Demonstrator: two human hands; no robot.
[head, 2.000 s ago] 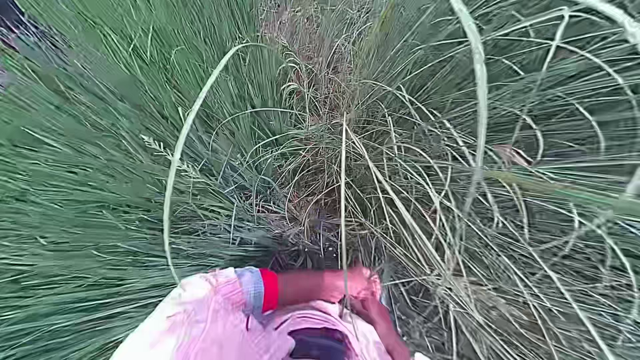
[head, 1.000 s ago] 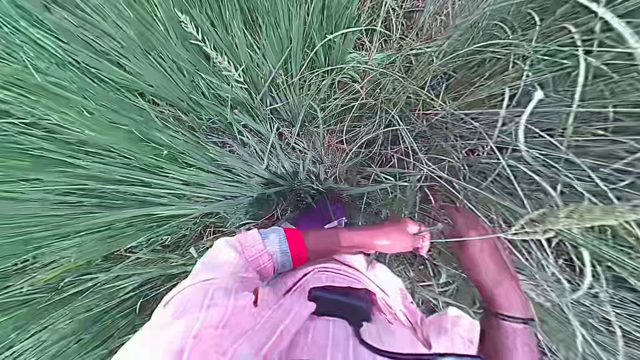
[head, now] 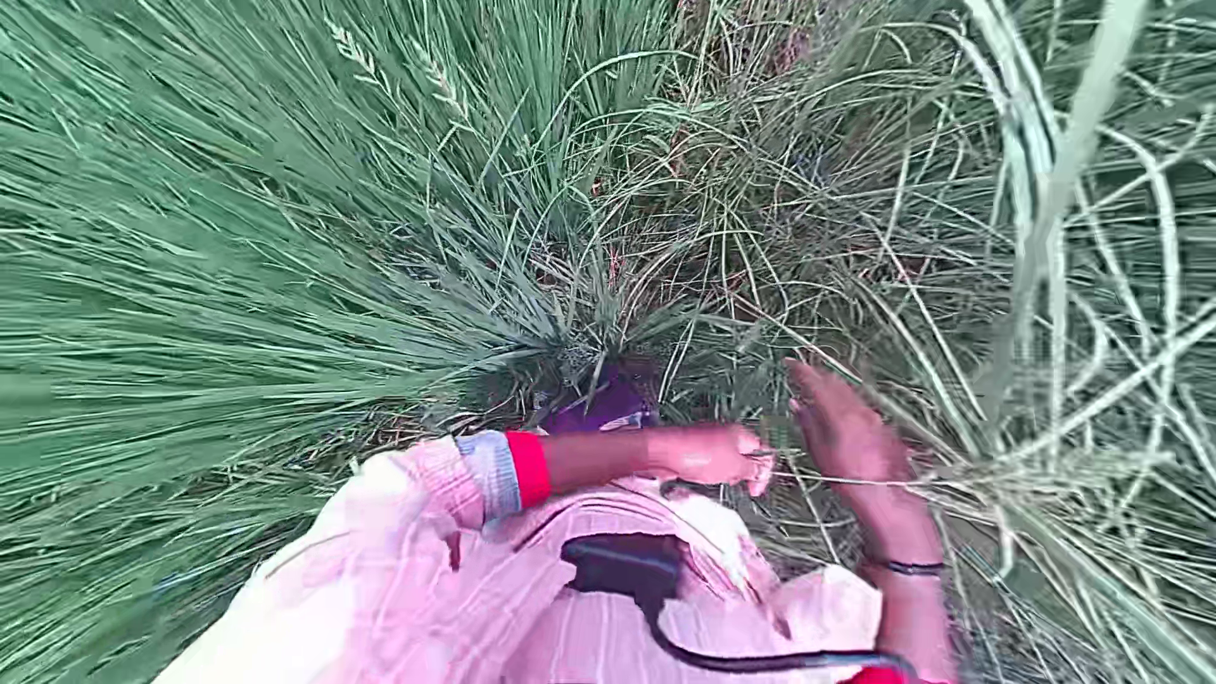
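My left hand (head: 708,456), below the centre, is closed on the end of a thin grass stalk (head: 836,479), its arm reaching in from a sleeve with a red cuff. The stalk runs right, across my right hand, to a pale bunch of grass blades (head: 1064,475). My right hand (head: 848,432) is raised beside it with the fingers together and extended; whether it touches the stalk I cannot tell. A dark band circles that wrist.
Tall green grass (head: 190,247) stands at the left. Dry, tangled grass (head: 912,218) fills the right. Something purple (head: 608,404) shows low among the stems. A black device (head: 627,565) with a cable lies against my pink-white clothing.
Two seconds ago my hands were together; now they are apart, the stalk stretching rightward from my left hand. The view has shifted.
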